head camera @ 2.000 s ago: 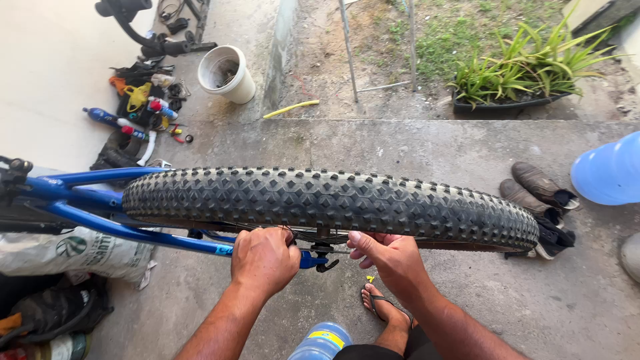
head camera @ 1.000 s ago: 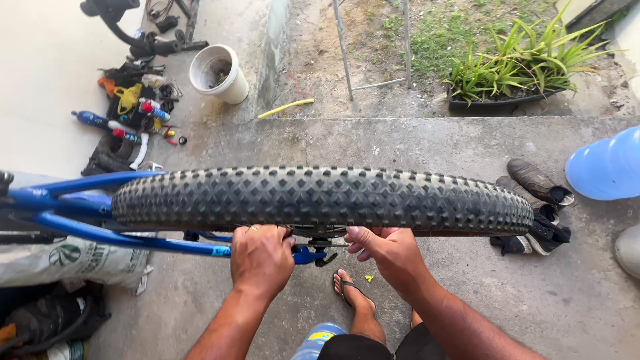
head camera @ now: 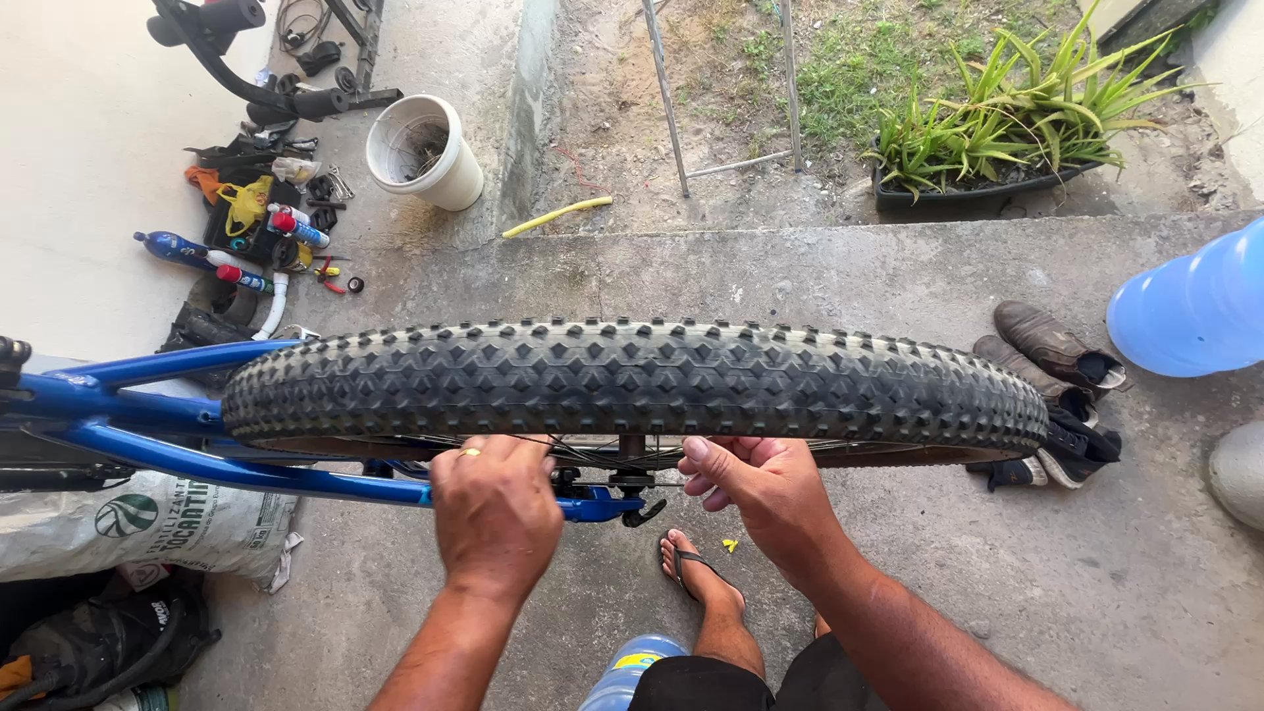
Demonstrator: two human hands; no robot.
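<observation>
A bicycle wheel with a knobby black tire (head camera: 632, 380) spans the middle of the view, beside the blue bicycle frame (head camera: 296, 479) at the left. Below the tire, my left hand (head camera: 497, 518) is at the spokes and the frame tube, its fingers curled and their tips hidden. My right hand (head camera: 755, 489) is right of the wheel hub (head camera: 632, 464), thumb and fingers close together near the spokes. A thin rod or spoke runs from the hub towards it; whether the fingers grip it is unclear. A small black lever (head camera: 645, 513) sits at the frame's end.
Tools, spray cans and a blue bottle (head camera: 173, 247) lie along the left wall, near a white bucket (head camera: 449, 163). Shoes (head camera: 1057, 346) and a blue water jug (head camera: 1190, 306) stand at the right. A printed sack (head camera: 148, 528) lies lower left; another blue jug (head camera: 632, 671) is by my legs.
</observation>
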